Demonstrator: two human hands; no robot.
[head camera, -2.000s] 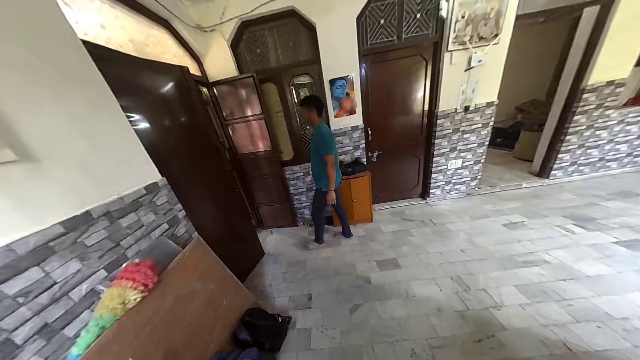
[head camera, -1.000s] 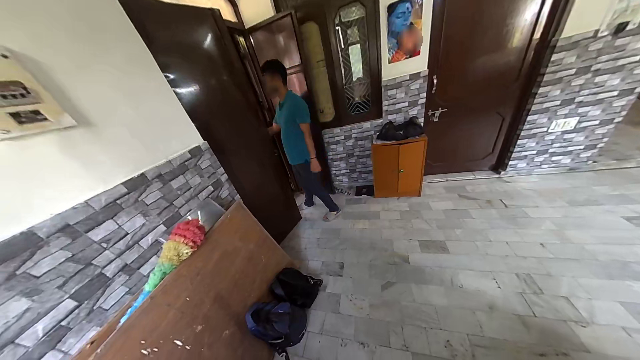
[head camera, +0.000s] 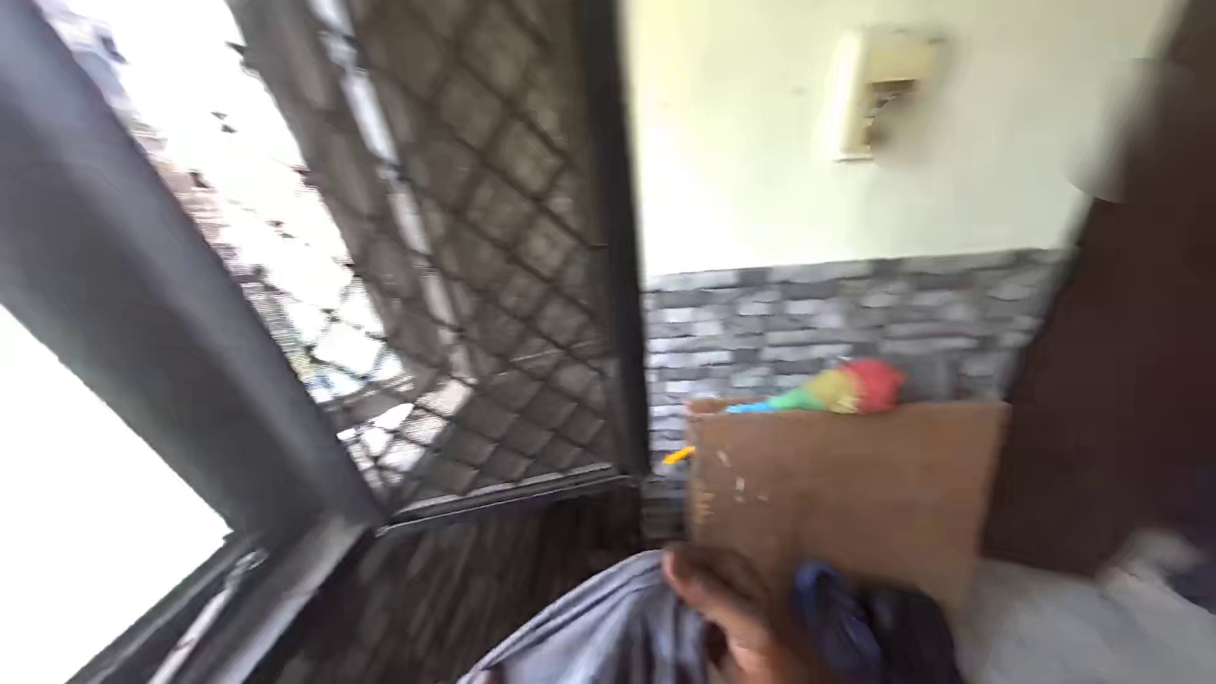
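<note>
At the bottom of the head view, my right hand reaches in from below and pinches the edge of a grey cloth, blurred by motion. The cloth spreads to the left of the hand and runs out of the frame. A small dark patch at the bottom edge, left of the cloth, may be a fingertip of my left hand; its state cannot be made out. Just right of my right hand, a blue bag and a black bag sit against a brown board.
A window with a metal mesh grille and dark frame stands at the left. A rainbow-coloured duster lies behind the board's top edge, by the grey stone-tiled wall. A switch box is mounted above; a dark door is at right.
The view has swung strongly left to the window. My right hand and the grey cloth have come into view. The person in the teal shirt, seen at the door earlier, is no longer plainly visible.
</note>
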